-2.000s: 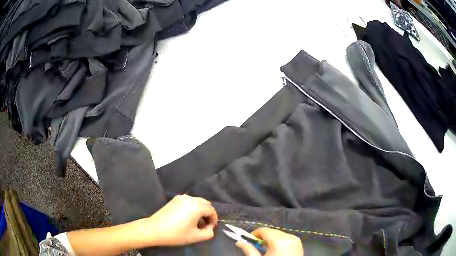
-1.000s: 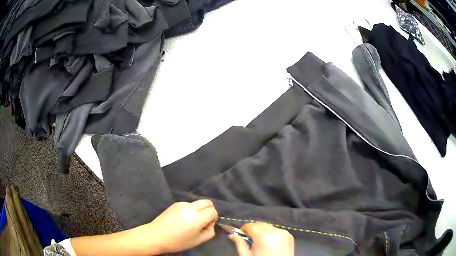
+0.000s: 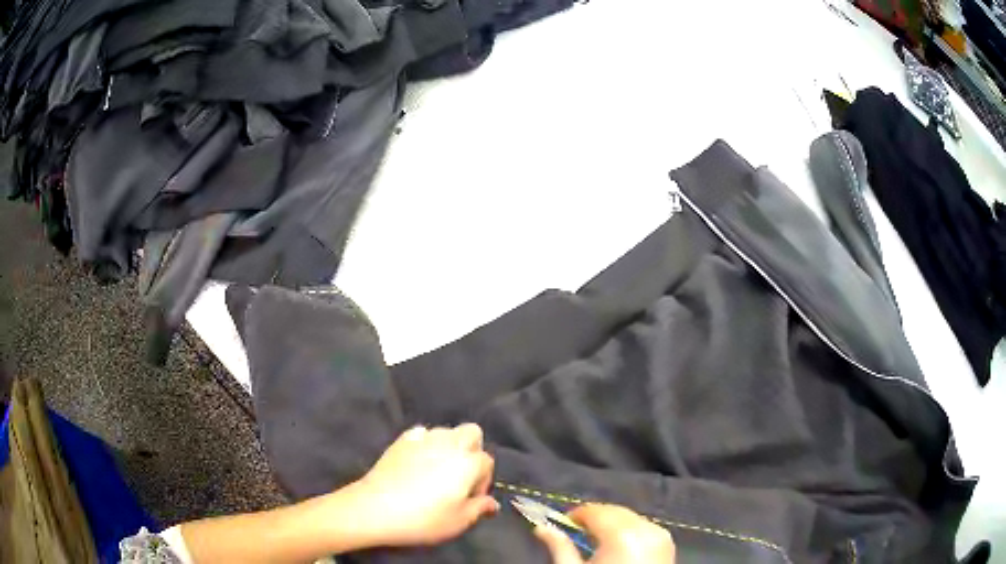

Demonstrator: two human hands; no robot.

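A dark grey zip jacket [image 3: 684, 375] lies spread on the white table, with a whitish zipper [image 3: 772, 284] along its right part. A yellow dashed seam [image 3: 717, 530] runs near the bottom. My left hand [image 3: 432, 485] pinches the cloth at the left end of this seam. My right hand [image 3: 618, 538], cut off by the lower edge, holds thread snips [image 3: 541, 513] with silver blades and a blue handle. The blade tips point at my left hand, a little apart from it. No loose thread can be made out.
A heap of grey garments [image 3: 210, 132] covers the table's far left and hangs over its edge. Black garments [image 3: 932, 220] lie at the right. A brown and blue thing [image 3: 50, 485] stands at the lower left on the speckled floor [image 3: 121, 386].
The view has shifted, so the jacket shows farther right and lower. The snips touched the cloth by my left fingers a second ago; now their blades are a little away from them.
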